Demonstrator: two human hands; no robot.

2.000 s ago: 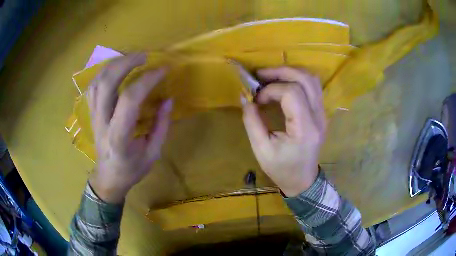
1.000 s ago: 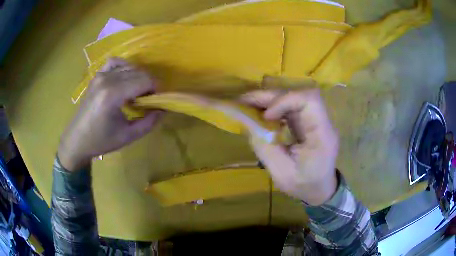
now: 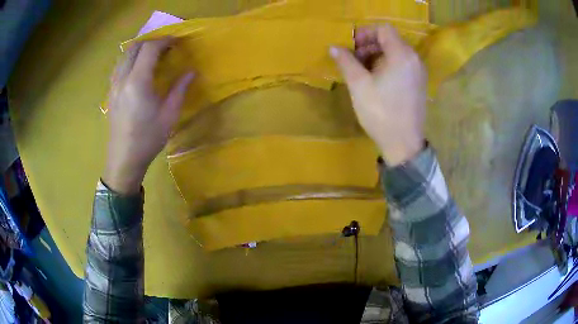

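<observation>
A stack of mustard curved cut pieces (image 3: 266, 47) lies at the back of the mustard-covered ironing table. My left hand (image 3: 142, 104) rests over the stack's left end, blurred, with thumb and fingers apart. My right hand (image 3: 386, 88) is at its right part, thumb and fingers apart on or just above the cloth; whether it grips an edge is unclear. A separate curved piece (image 3: 279, 163) lies flat below the stack. Another curved piece (image 3: 291, 218) lies nearer the front edge. A pink-lilac square (image 3: 158, 22) sticks out behind the stack's left end.
A crumpled mustard cloth (image 3: 478, 41) lies at the back right. A steam iron (image 3: 537, 180) stands at the right edge. A small black item with a cord (image 3: 350, 229) lies on the front piece's lower edge. The padded ironing table (image 3: 63, 190) curves down at the left.
The curved piece held between both hands now lies flat in front of the stack. Both hands have moved up to the stack, and the stack shows higher in view.
</observation>
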